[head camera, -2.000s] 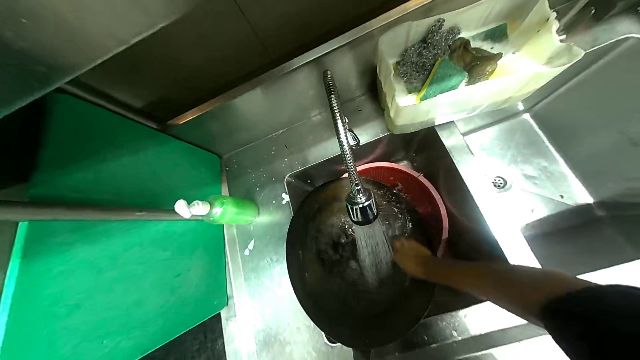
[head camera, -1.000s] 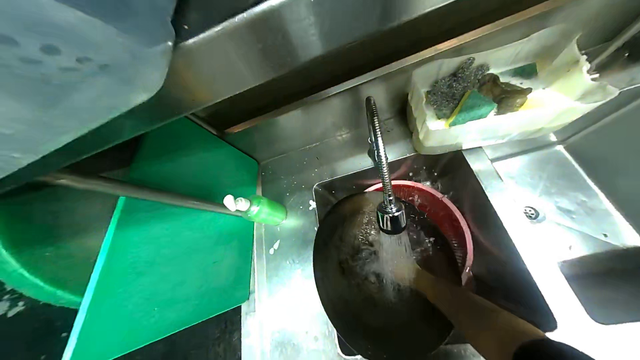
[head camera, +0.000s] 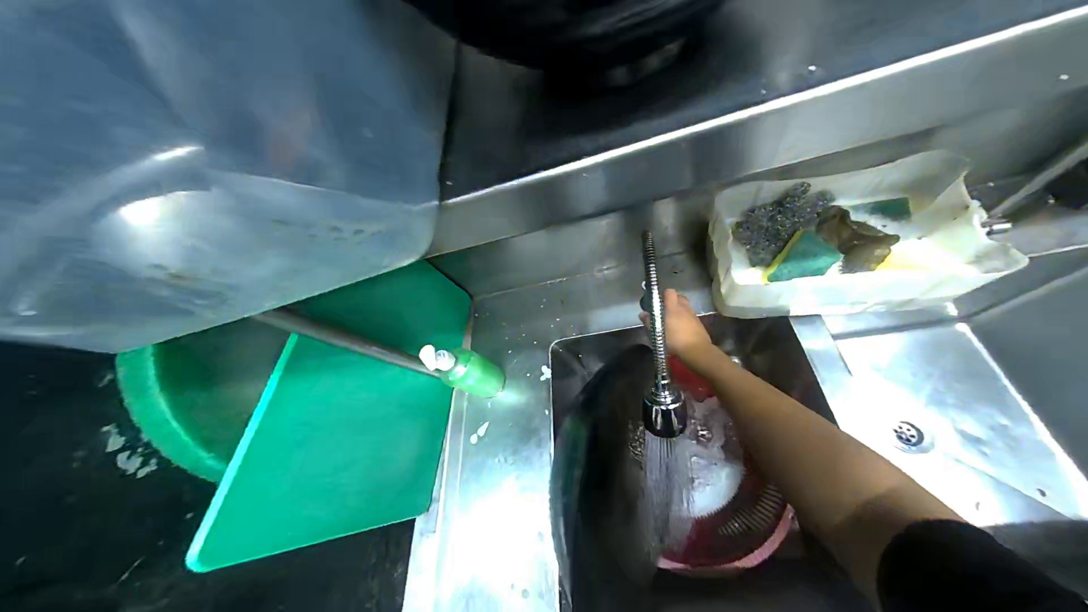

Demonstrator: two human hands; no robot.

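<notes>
My right hand (head camera: 680, 327) is at the tap, behind its flexible metal hose (head camera: 653, 297); the hose partly hides the fingers, so their grip is unclear. Water falls from the spray head (head camera: 664, 412) in a wide stream. Below it a dark wok (head camera: 599, 484) stands tilted at the left side of the steel sink (head camera: 816, 387), blurred. A red plastic basket (head camera: 752, 557) sits in the sink to the right of the wok, with water and something white inside. My left hand is out of view.
Behind the sink, a whitish plastic container (head camera: 816, 297) holds a steel scourer and sponges. A green soap bottle (head camera: 476, 372) is on the left counter, by a green board (head camera: 365, 425) and a bar. A translucent plastic container (head camera: 280, 229) fills the upper left.
My right hand has moved from inside the wok up to the tap. The wok has tilted and shifted left, uncovering more of the red basket. The view has shifted.
</notes>
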